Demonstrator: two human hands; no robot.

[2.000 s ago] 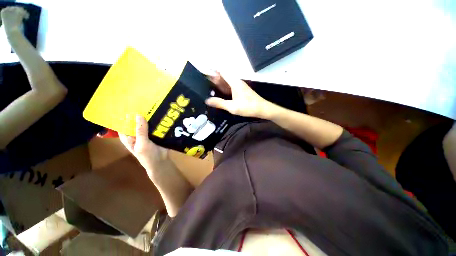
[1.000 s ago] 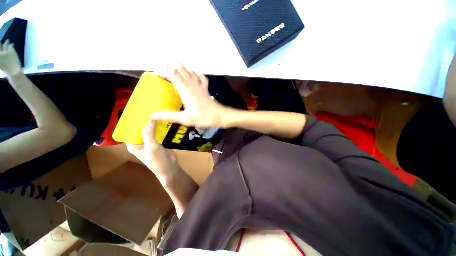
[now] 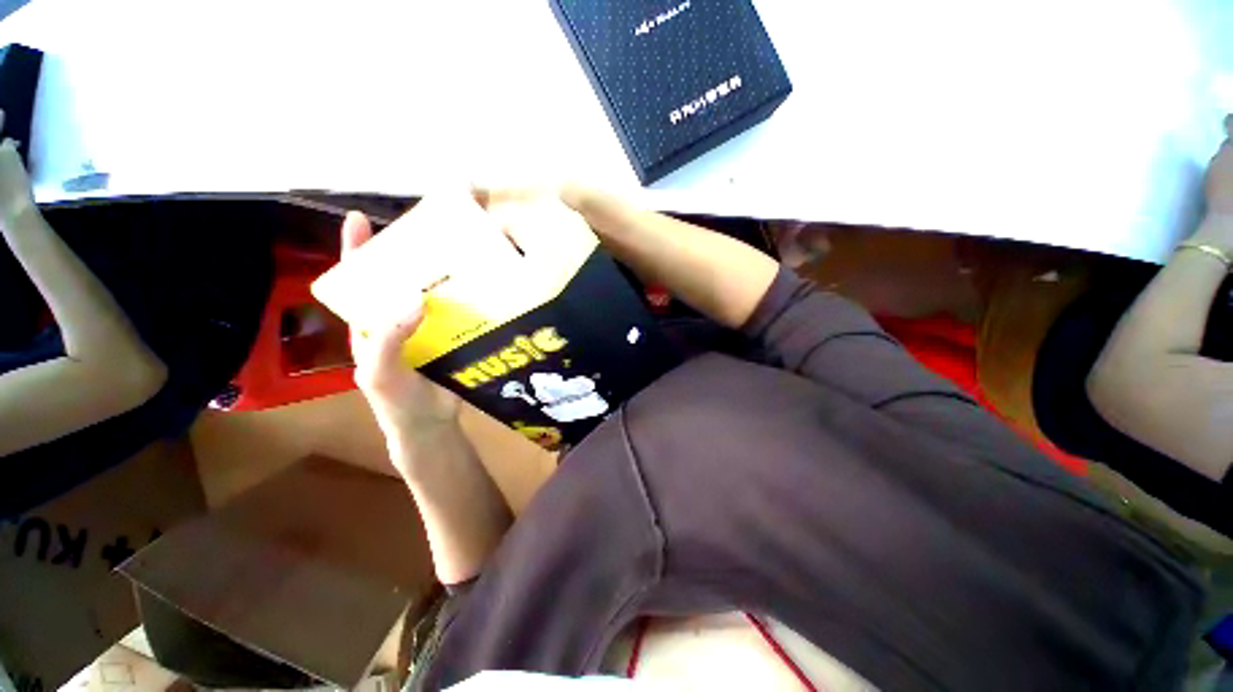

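Note:
A black outer box (image 3: 575,358) with yellow "MUSIC" lettering and a white earbuds picture is over my lap, tilted, its yellow-flapped end towards the upper left. The flaps look washed out by light. My left hand (image 3: 392,358) is shut on the flap end, thumb on the near face. My right hand (image 3: 548,210) is at the box's far upper edge, partly behind it and overexposed; it appears to hold that edge, but its fingers are not clear. A plain black inner box (image 3: 676,81) with pale lettering lies on the table, cut off by the top edge.
The white table (image 3: 947,122) runs across the top. Open brown cartons (image 3: 277,568) stand low on the left. A red stool (image 3: 291,338) is under the table. Other people's arms show at the left (image 3: 81,311) and right (image 3: 1163,311), and a dark object lies far left.
The yellow flap end has tipped, and the "MUSIC" front is more exposed. My right hand has moved from across the front to the far edge. The inner box appears slightly further left.

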